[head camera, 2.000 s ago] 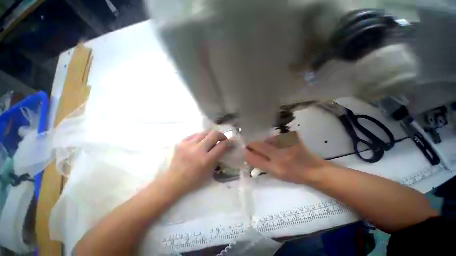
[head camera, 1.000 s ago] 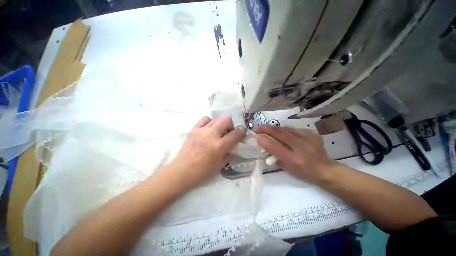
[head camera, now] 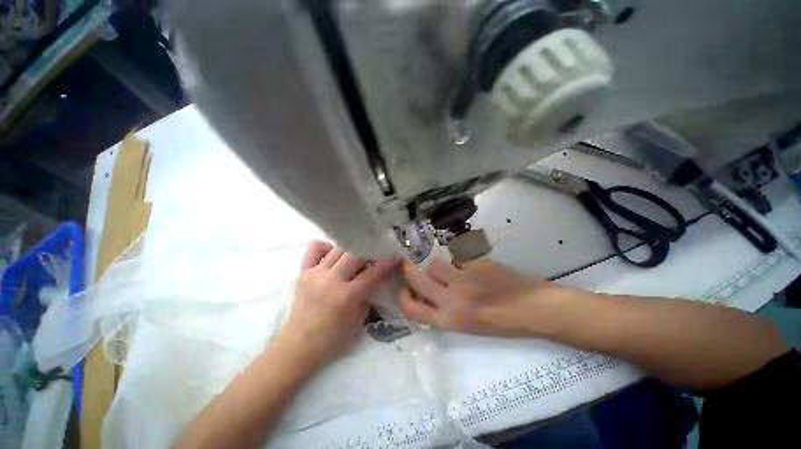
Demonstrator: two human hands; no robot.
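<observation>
Sheer white fabric (head camera: 202, 324) spreads over the left of the table and under my left forearm. A narrow whitish strip (head camera: 426, 368) runs from my fingers down over the front edge. My left hand (head camera: 338, 289) lies on the fabric with its fingertips on the work just left of the metal presser foot area (head camera: 415, 241). My right hand (head camera: 461, 294) pinches the fabric edge just in front of the foot, its fingertips close to the left ones. The fabric between the fingertips is partly hidden. The sewing machine head (head camera: 290, 114) hangs over the work.
Black-handled shears (head camera: 632, 224) lie right of my right hand, with a slim black cutter (head camera: 746, 230) beyond. A printed ruler strip (head camera: 544, 377) runs along the front edge. A blue basket (head camera: 70, 241) and a brown strip (head camera: 123, 210) are at the left. A white dial (head camera: 553, 83) is on the machine.
The view has shifted, so the machine head now covers more of the table's middle. Both hands stay at the foot. The white rounded end by my right hand no longer shows.
</observation>
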